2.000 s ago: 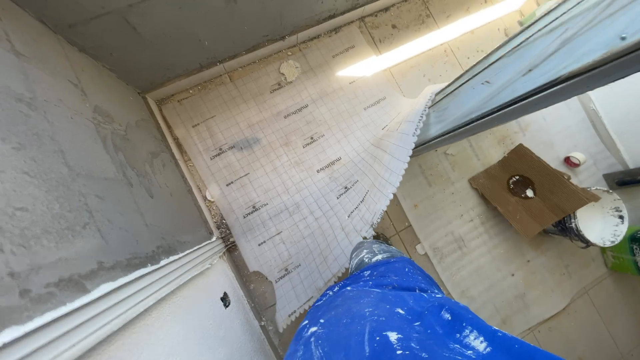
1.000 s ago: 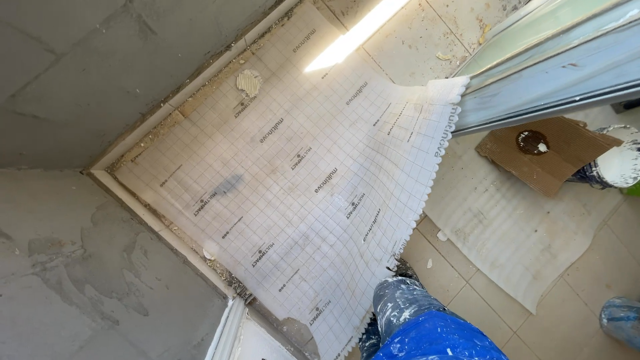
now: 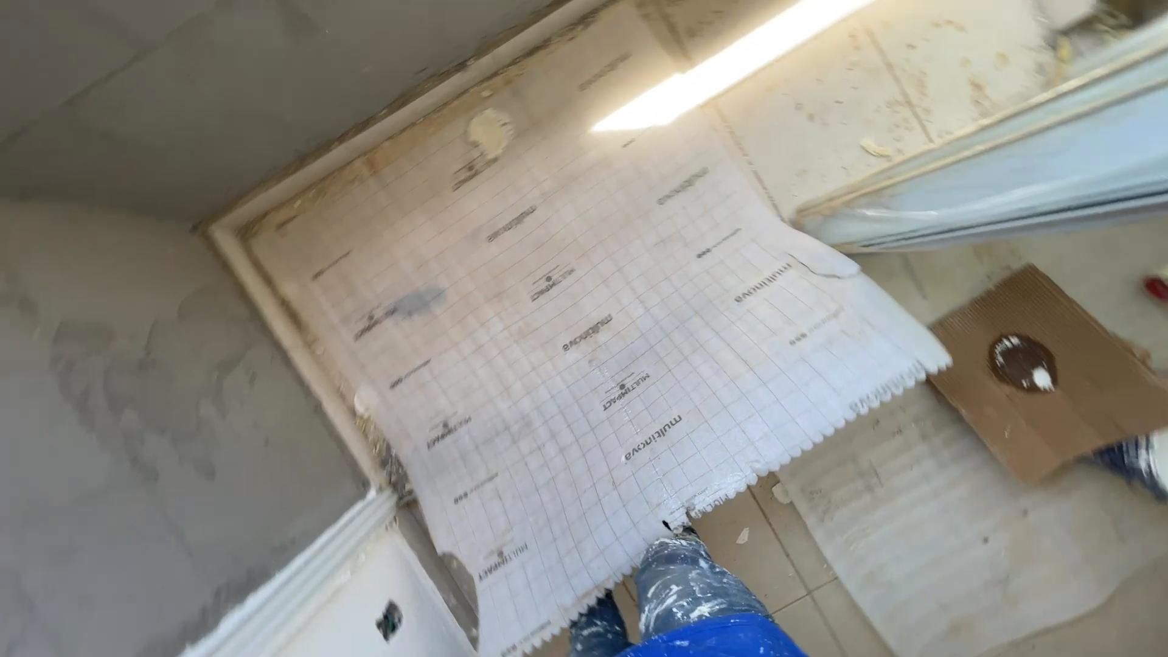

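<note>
Neither my left hand nor my right hand is in view. A white protective underlay sheet [image 3: 584, 338] printed with a grid and writing covers the floor in the corner, its scalloped edge near my legs. My paint-spattered trouser leg [image 3: 698, 584] and blue top [image 3: 716, 639] show at the bottom. A pale dried blob [image 3: 491, 133] and a grey smudge [image 3: 415, 302] lie on the sheet.
Grey walls [image 3: 164, 365] meet at the left. A framed door panel [image 3: 1004, 169] stands at the right. Below it, brown cardboard [image 3: 1049, 401] bears a round dark lid-like thing [image 3: 1023, 363] with white paint. Another pale sheet [image 3: 949, 511] covers tiles [image 3: 776, 557].
The underlay's right edge, lifted against the door panel before, now lies lower and spreads toward the cardboard. The view has shifted.
</note>
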